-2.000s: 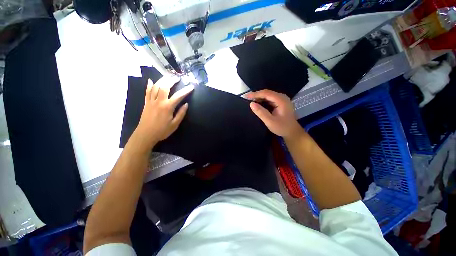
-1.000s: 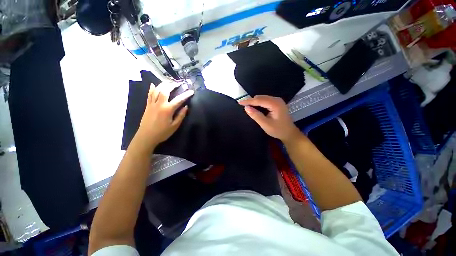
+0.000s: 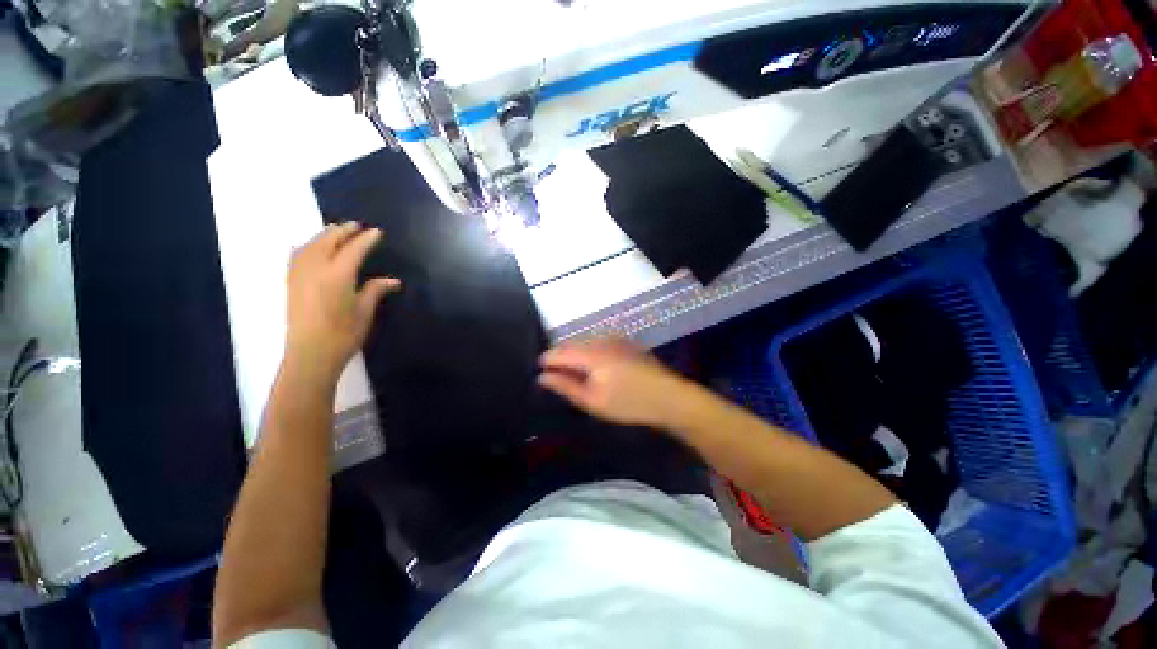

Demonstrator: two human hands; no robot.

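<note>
A black garment panel (image 3: 457, 336) lies left of and below the needle area of the white sewing machine (image 3: 558, 108) and hangs over the table's front edge. Its right edge runs close to the brightly lit presser foot (image 3: 508, 216). My left hand (image 3: 333, 289) rests on the panel's left edge, fingers bent. My right hand (image 3: 607, 378) pinches the panel's right edge near the table front, slightly blurred. Small black cut pieces (image 3: 685, 200) lie right of the needle.
A long black panel stack (image 3: 159, 317) lies at left. A yellow-green tool (image 3: 777, 190), a blue stick and a dark rectangle (image 3: 878, 190) lie at right. A blue basket (image 3: 1002, 418) with black pieces stands lower right. A red tray (image 3: 1129, 108) is upper right.
The panel has shifted left and turned, its upper end now left of the needle. My left hand has moved left, away from the needle. My right hand has moved down and left.
</note>
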